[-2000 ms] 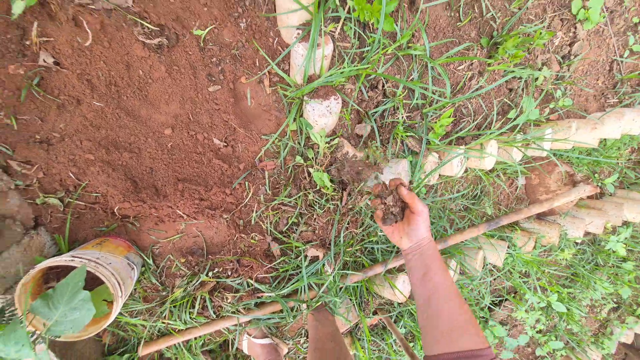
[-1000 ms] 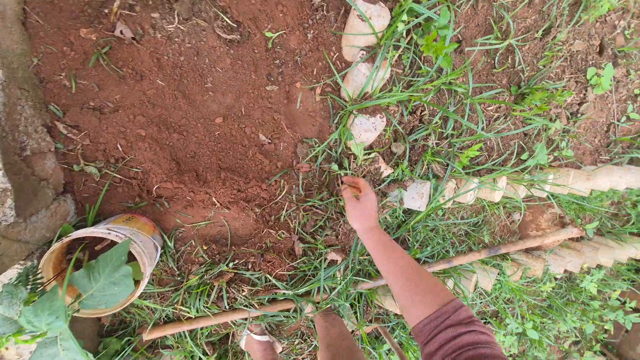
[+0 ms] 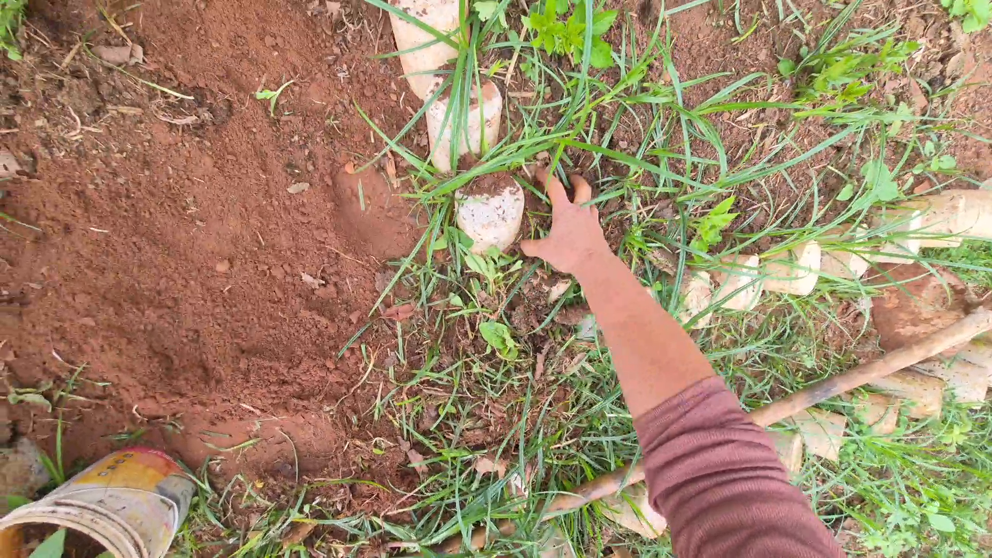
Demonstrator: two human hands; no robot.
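My right hand (image 3: 572,231), in a maroon sleeve, reaches palm down into the grass with thumb and fingers spread. Nothing shows in its grasp, though grass blades and soil partly hide the fingertips. Just left of the thumb is a pale, rounded edging piece (image 3: 491,217) with soil on its upper end. Another pale edging piece (image 3: 465,124) lies above it, partly under long green grass (image 3: 651,159). Disturbed dark soil and a small broad-leaved weed (image 3: 498,338) are below the hand. My left hand is out of view.
Bare red soil (image 3: 194,256) fills the left side. A worn plastic bucket (image 3: 136,496) leans at the lower left. A long wooden pole (image 3: 868,376) runs diagonally through the grass under my forearm, near another row of pale edging pieces (image 3: 792,269).
Two seconds ago my right hand was palm up with dark, soil-like clumps in it; now its fingers are spread beside the edging piece. The view has moved closer to the ground.
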